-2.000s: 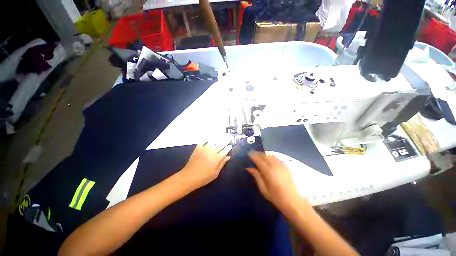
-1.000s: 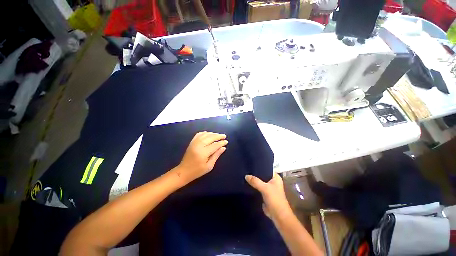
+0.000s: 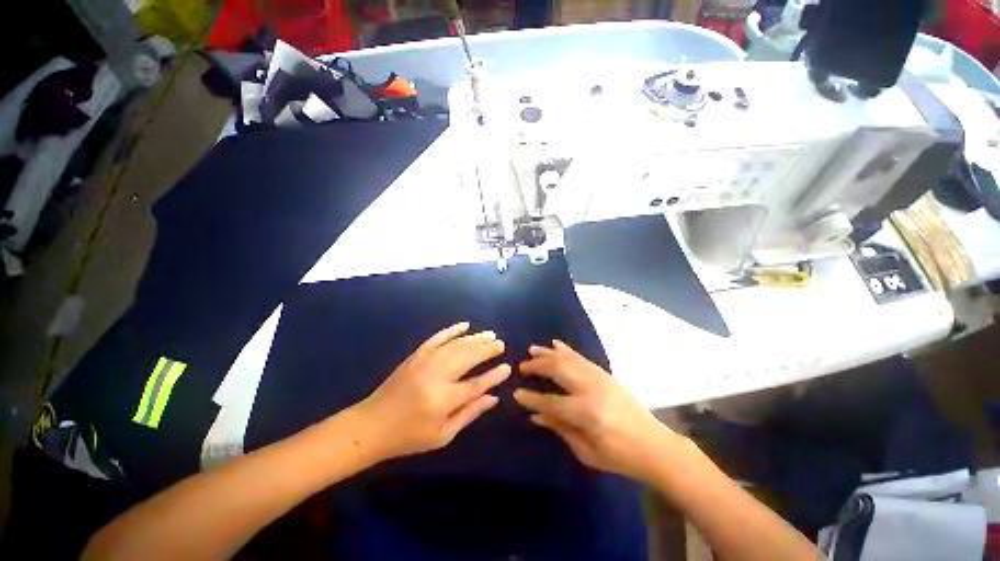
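Observation:
A navy garment panel lies in front of the machine, its back edge at the presser foot. My left hand lies flat on the panel, fingers slightly spread. My right hand rests on it just to the right, fingertips near the left hand's. Neither hand visibly grips the cloth. A dark pointed piece lies right of the needle, partly under the arm of the white sewing machine. Another large navy panel with a yellow-green and silver stripe is spread at the left.
Fabric scraps are heaped at the back left. A pale blue trough runs behind the machine. A small yellow tool lies beneath the arm, beside a black control panel. Folded grey cloth is low at the right.
Both hands were at the presser foot, then drew back toward me with the panel's near part. My right hand has since moved up beside my left, and its fingers have spread.

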